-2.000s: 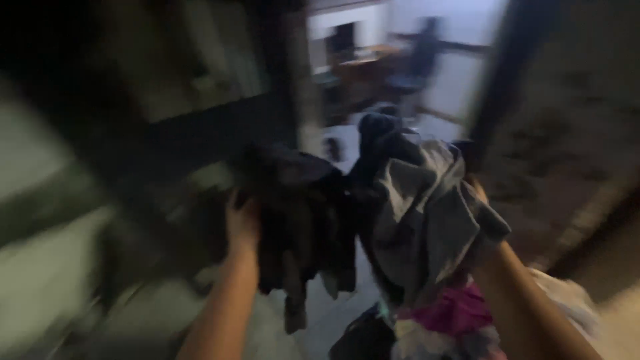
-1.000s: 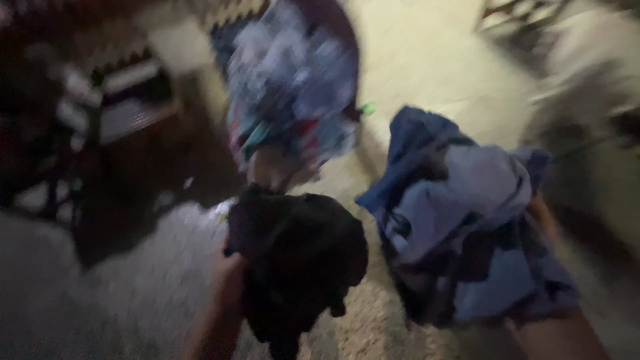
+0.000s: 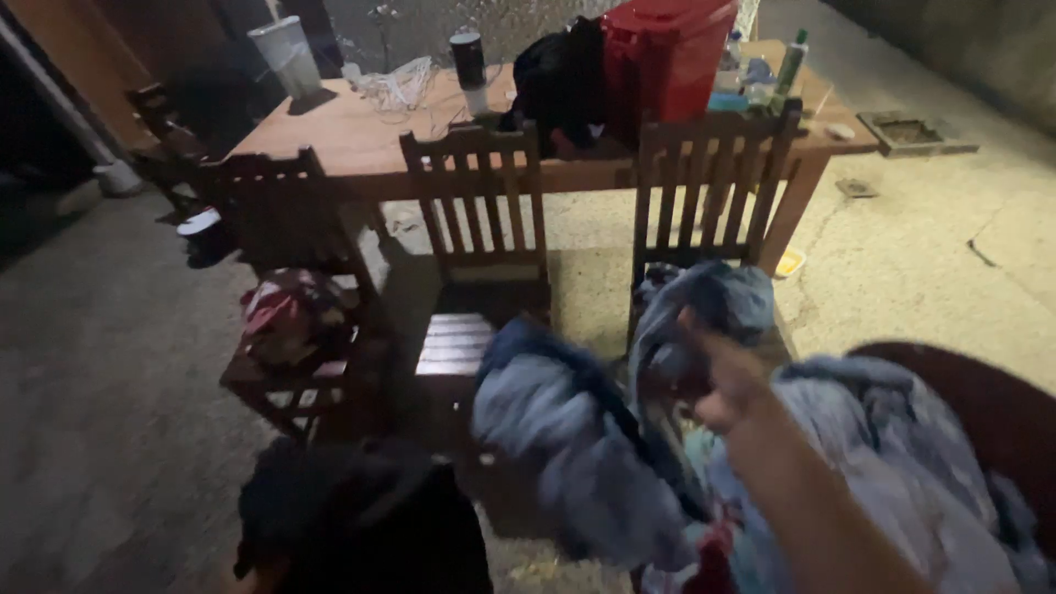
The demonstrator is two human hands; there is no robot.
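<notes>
My left hand [image 3: 257, 573] shows only in part at the bottom left, holding a bundle of black cloth [image 3: 363, 511] that hides most of it. My right hand [image 3: 730, 379] is blurred, with finger and thumb apart, in front of the right chair. Just left of it a blue and grey garment bundle [image 3: 577, 445] appears loose; what supports it cannot be told. Blue-grey clothing [image 3: 726, 293] lies on the right chair's seat. Below my right forearm are heaped light clothes [image 3: 891, 462] in a dark red round container [image 3: 990, 412]. A red patterned cloth [image 3: 293, 318] lies on the left chair.
Three slatted wooden chairs, the middle one [image 3: 478, 206] among them, stand along a wooden table [image 3: 363, 148]. The table bears a red lidded bin [image 3: 668, 66], a black bag or cloth [image 3: 561, 82], a tumbler [image 3: 469, 66], cables and bottles. A framed floor opening [image 3: 912, 132] lies at right.
The view has swung to the table and chairs. The blue garment was in my right hand; now that hand is apart from it, fingers spread. The black cloth remains with my left hand.
</notes>
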